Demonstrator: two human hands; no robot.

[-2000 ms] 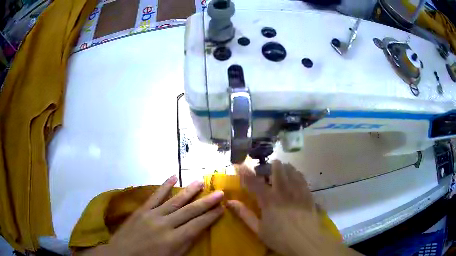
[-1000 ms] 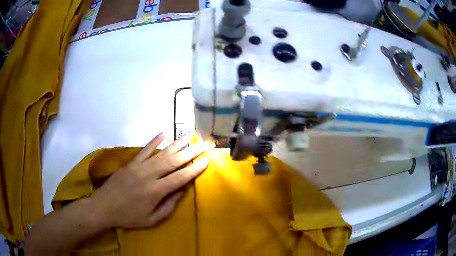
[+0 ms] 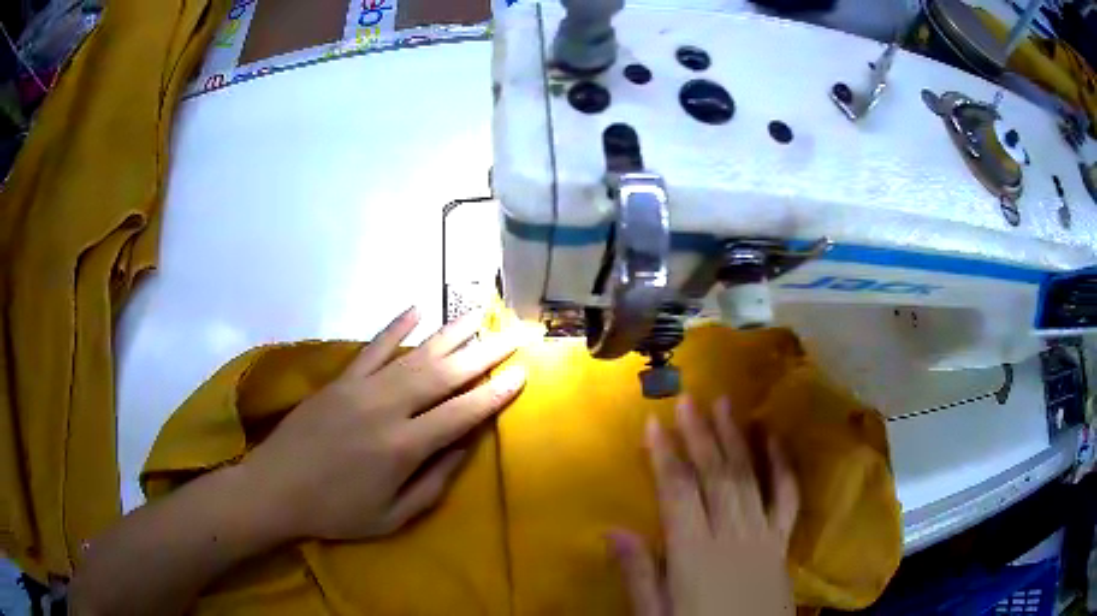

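A large mustard-yellow garment panel (image 3: 577,481) lies under the machine head, with a thin dark seam line running down it towards me. The white lockstitch machine head (image 3: 770,181) has a blue stripe and "JACK" lettering. Its lamp glow falls on the cloth by the needle area, where the presser foot and needle are not clear. My left hand (image 3: 385,433) lies flat on the panel left of the seam, fingertips beside the glow. My right hand (image 3: 722,517) rests on the panel below the tension dial (image 3: 659,381), fingers apart and pointing forward.
Long mustard garment pieces (image 3: 84,289) hang over the left side of the white table (image 3: 313,217). A brown panel (image 3: 295,27) with printed tape is at the back. A blue plastic basket (image 3: 1023,592) is at lower right.
The panel has moved forward under the head since the oldest frame. My right hand was near the needle, out of view a second ago, and is now back on the cloth's right part.
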